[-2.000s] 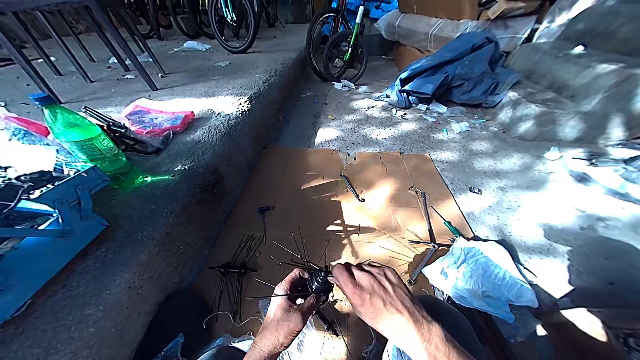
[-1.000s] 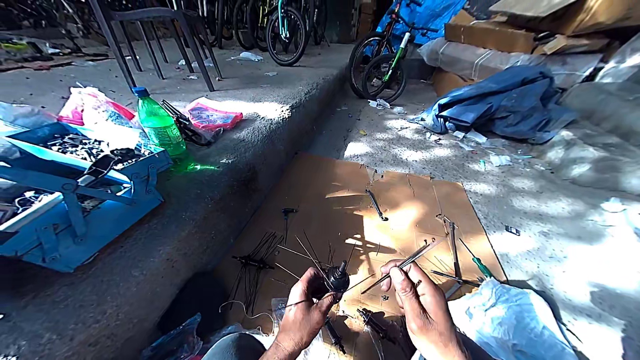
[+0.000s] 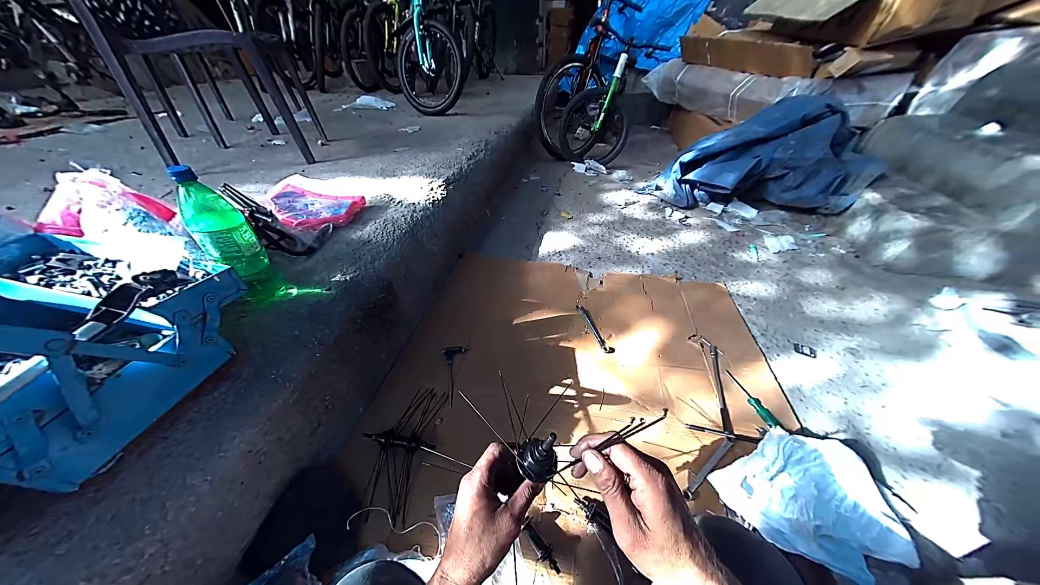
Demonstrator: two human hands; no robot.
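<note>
My left hand (image 3: 486, 513) grips a black bicycle wheel hub (image 3: 537, 460) whose axle end points up, with several thin spokes fanning out of it. Just right of the hub, my right hand (image 3: 642, 504) pinches a small bundle of loose black spokes (image 3: 634, 428). Another hub with spokes (image 3: 400, 443) lies on the cardboard sheet (image 3: 504, 313) to the left. Below and between my hands are more dark hub-like parts (image 3: 540, 546), partly hidden.
A T-handle tool (image 3: 452, 370), a wrench (image 3: 595, 329) and a green-handled screwdriver (image 3: 764, 410) lie on the cardboard. White plastic (image 3: 816, 496) is at right. A concrete ledge holds a blue metal toolbox (image 3: 162, 390) and green bottle (image 3: 219, 227). Bicycles (image 3: 597, 114) stand behind.
Two seconds ago both hands were together at the hub; one second ago my right hand held spokes apart from it. Now those spokes are close beside the hub. The view has shifted.
</note>
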